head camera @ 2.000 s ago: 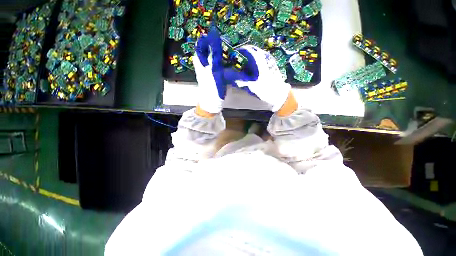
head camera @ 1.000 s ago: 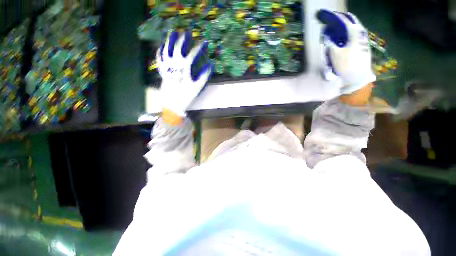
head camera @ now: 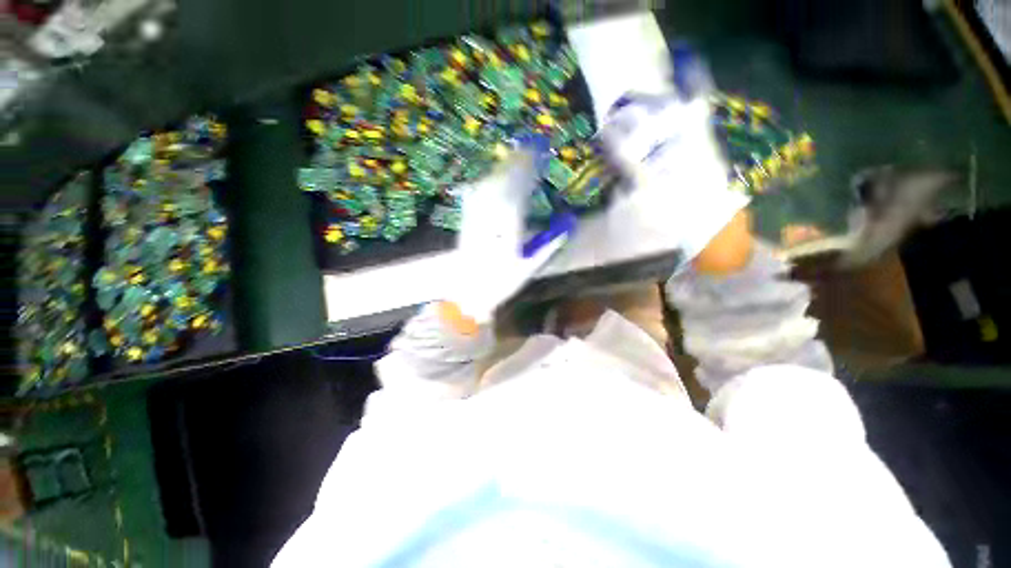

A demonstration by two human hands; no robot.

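Small green circuit boards with yellow and black parts (head camera: 410,144) lie heaped in a black tray (head camera: 432,241) in front of me. A white sheet (head camera: 383,291) shows along the tray's near edge and right side. My left hand (head camera: 496,222), in a white and blue glove, is over the tray's near right part, thumb apart from the fingers. My right hand (head camera: 671,150), gloved too, is over the white sheet at the tray's right. Both hands are blurred. Green and yellow pieces show between them; whether either hand holds any cannot be told.
More filled black trays (head camera: 166,244) stand at the left. Board strips with yellow blocks (head camera: 776,166) lie right of my right hand. An open cardboard box (head camera: 870,311) is below the bench edge at the right, near a blurred grey-brown thing (head camera: 904,211). Dark bins (head camera: 266,444) stand below left.
The view has turned and shifted, showing more of the bench's far side. My left hand has moved right, over the tray's near right part. My right hand has moved left, closer to the tray.
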